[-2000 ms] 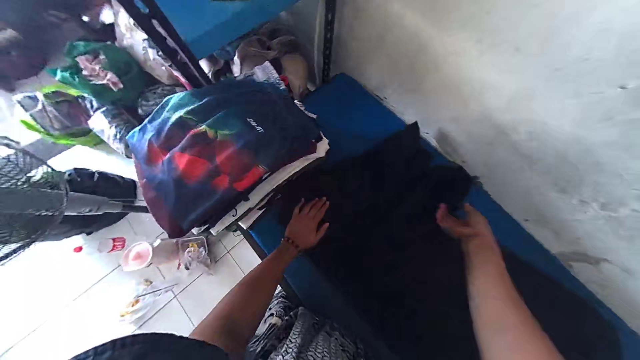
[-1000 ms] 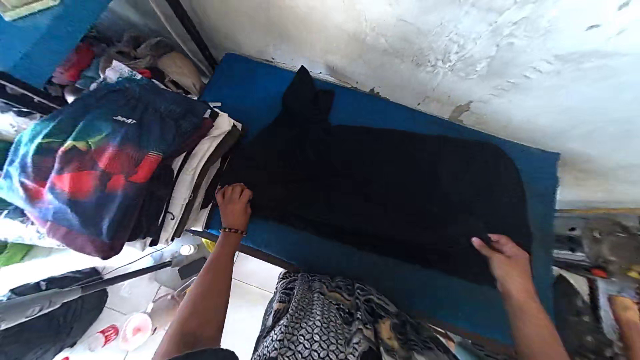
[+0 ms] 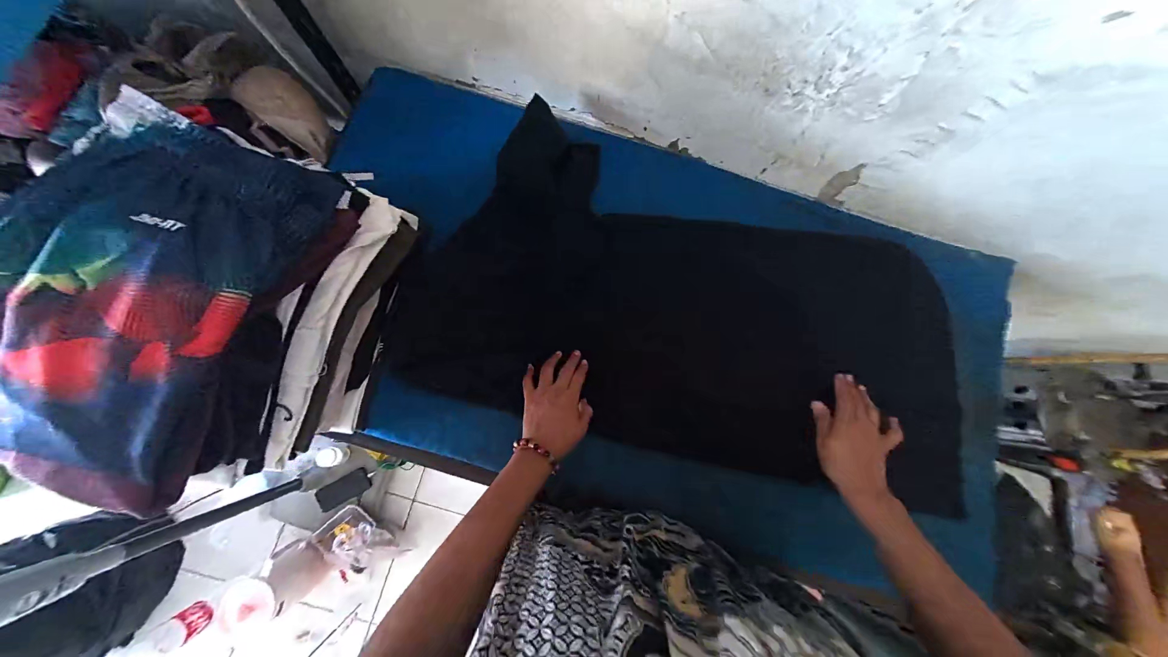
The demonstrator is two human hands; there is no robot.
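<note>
A black cloth garment lies spread out over a blue-covered table, with a pointed part sticking up toward the wall at its upper left. Flat on its near edge, left of the middle, rests my left hand, fingers apart, a beaded bracelet at the wrist. My right hand lies palm down on the near right part of the cloth, its fingers slightly spread. Neither hand grips anything that I can see. The garment's folds and layers are hard to tell in the dark fabric.
A stack of folded clothes, a multicoloured garment on top, stands at the table's left end. Behind the table rises a worn plaster wall. Patterned cloth hangs at the near edge. Another person's hand shows at far right.
The black garment, bunched in the oldest frame, now lies spread out. Since one second ago my left hand has moved right along its near edge, and my right hand has come flat onto it. The view has shifted.
</note>
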